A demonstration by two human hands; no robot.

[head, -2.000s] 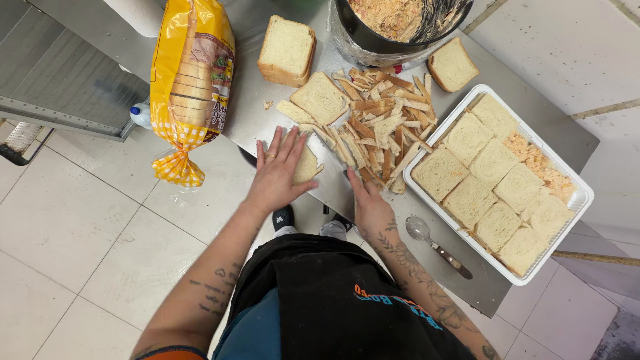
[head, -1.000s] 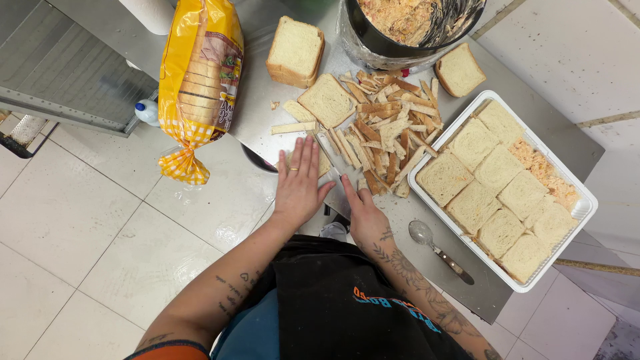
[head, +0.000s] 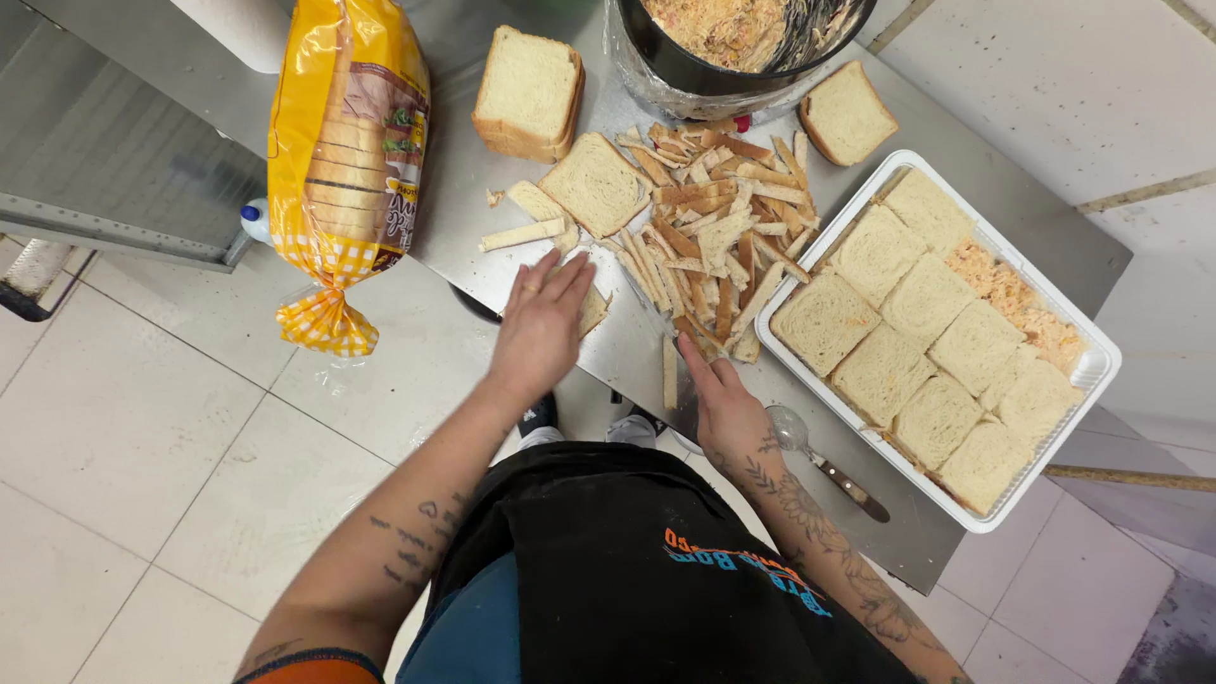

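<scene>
My left hand (head: 546,328) lies flat, palm down, over a slice of bread (head: 594,312) at the steel table's front edge; the hand hides most of the slice. My right hand (head: 727,399) is to its right, around a knife (head: 678,344) whose dark handle end shows by the index finger; the blade is hard to make out. A cut crust strip (head: 670,372) lies beside this hand. Beyond both hands are a pile of crust strips (head: 727,237) and a whole bread slice (head: 597,185). A white tray (head: 836,389) at the right holds trimmed slices over an orange-flecked filling (head: 1012,294).
A bagged loaf (head: 351,161) stands at the left, near a stack of bread (head: 527,90). A black bowl of filling (head: 703,81) is at the back, with more bread (head: 847,112) beside it. A spoon with a wooden handle (head: 850,489) lies between my right forearm and the tray.
My right hand has moved right, away from my left hand. A crust strip now lies beside it. Another strip has appeared left of the whole slice since the oldest frame.
</scene>
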